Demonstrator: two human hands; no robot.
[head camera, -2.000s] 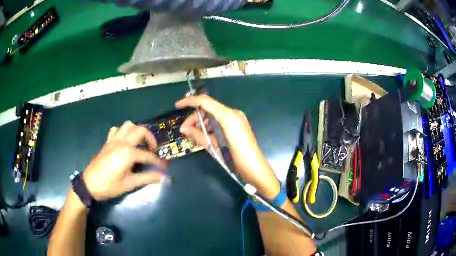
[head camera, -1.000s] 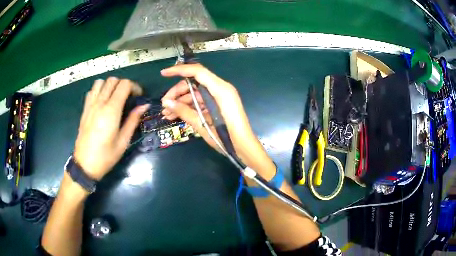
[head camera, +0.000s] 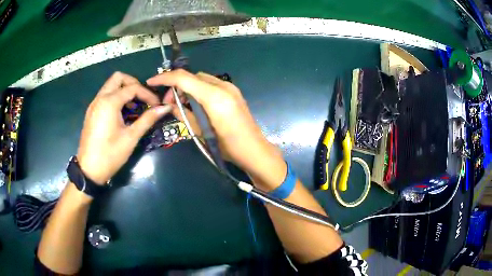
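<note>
A circuit board assembly (head camera: 173, 132) with white and yellow components lies on the dark green mat, largely hidden under both hands. My left hand (head camera: 110, 129) is over its left end, thumb and fingers curled towards my right fingertips; whether they pinch something is too blurred to tell. My right hand (head camera: 216, 110) holds the soldering iron (head camera: 200, 121), its dark grip across the palm and its front pointing away from me. Its pale cable runs back over my forearm. My right fingertips meet near my left thumb, above the board.
A grey extraction hood (head camera: 178, 17) hangs beyond my hands. Long-nose pliers (head camera: 337, 135), a pale yellow ring (head camera: 352, 183), a parts tray (head camera: 369, 135), a black box (head camera: 423, 129) and a green spool (head camera: 465, 74) are at right. Another assembly (head camera: 11, 135) and a coiled black cord (head camera: 33, 213) are at left.
My left hand has come down and in towards my right fingertips, now nearly touching them. My right hand still holds the iron. The view has shifted, so the hood sits higher.
</note>
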